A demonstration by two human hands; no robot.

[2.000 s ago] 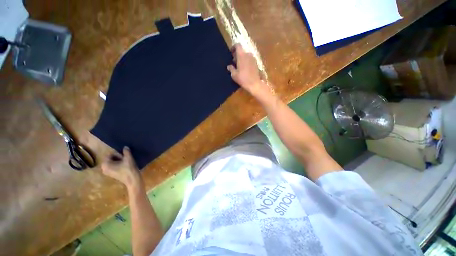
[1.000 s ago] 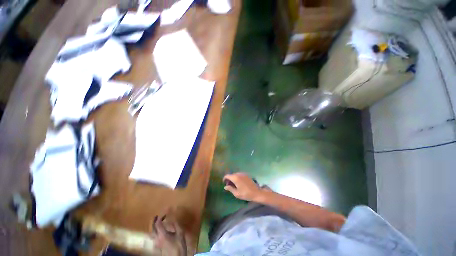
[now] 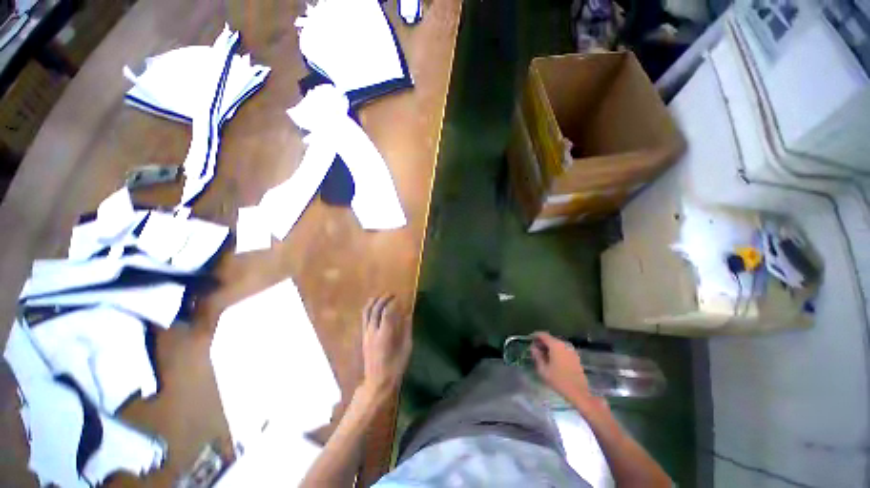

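My left hand (image 3: pixel 384 345) rests on the table near its right edge, fingers slightly apart, holding nothing visible. My right hand (image 3: pixel 558 364) is low over the floor beside the table, fingers curled, in front of the fan; whether it holds anything is unclear. A plain white pattern piece (image 3: pixel 272 357) lies flat to the left of my left hand. Curved white strips (image 3: pixel 377 181) with dark cloth beneath lie farther up. A white stack with dark edges (image 3: pixel 353 43) is near the top. Loose white and dark body pieces (image 3: pixel 95 353) cover the left side.
The brown table (image 3: pixel 334 257) has its long edge running beside my left hand. A fanned white bundle (image 3: pixel 196 86) and a metal weight (image 3: pixel 154 175) lie at upper left. On the right are an open cardboard box (image 3: pixel 596 124), a beige box (image 3: pixel 644 286) and a fan (image 3: pixel 625 374).
The dark panel both hands touched is out of view. The view has turned and shifted along the table. My left hand is now on the table edge; my right hand hangs over the floor.
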